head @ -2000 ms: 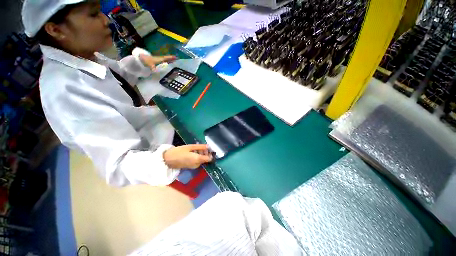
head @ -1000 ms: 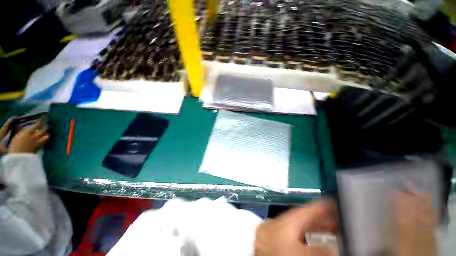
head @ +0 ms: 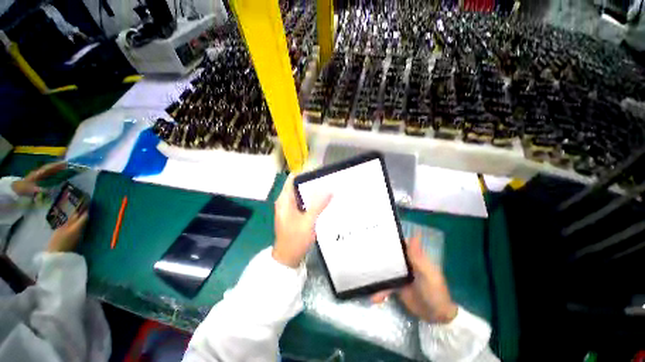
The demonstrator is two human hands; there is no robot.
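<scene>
A tablet [head: 361, 244] with a black border and a lit white screen with a small dark logo is held up over the mat. My left hand [head: 293, 225] grips its left edge, thumb over the screen. My right hand [head: 423, 283] holds its lower right corner, some fingers hidden behind it. A bubble wrap bag [head: 368, 319] lies flat on the green mat beneath, partly hidden by the tablet and hands. Grey bagged tablets [head: 403, 175] lie behind the tablet by the foam tray.
An unlit glossy black slab [head: 204, 244] and an orange stick [head: 119, 222] lie left on the mat. A neighbouring worker's hands [head: 68, 228] hold a small device. A yellow post [head: 272, 85] and rows of black clips [head: 438, 92] stand behind. A dark machine [head: 573, 261] is at right.
The view has turned from the neighbour toward the bench. The lit tablet has come from the right side to the middle, above the bubble wrap bag, with both my hands on it.
</scene>
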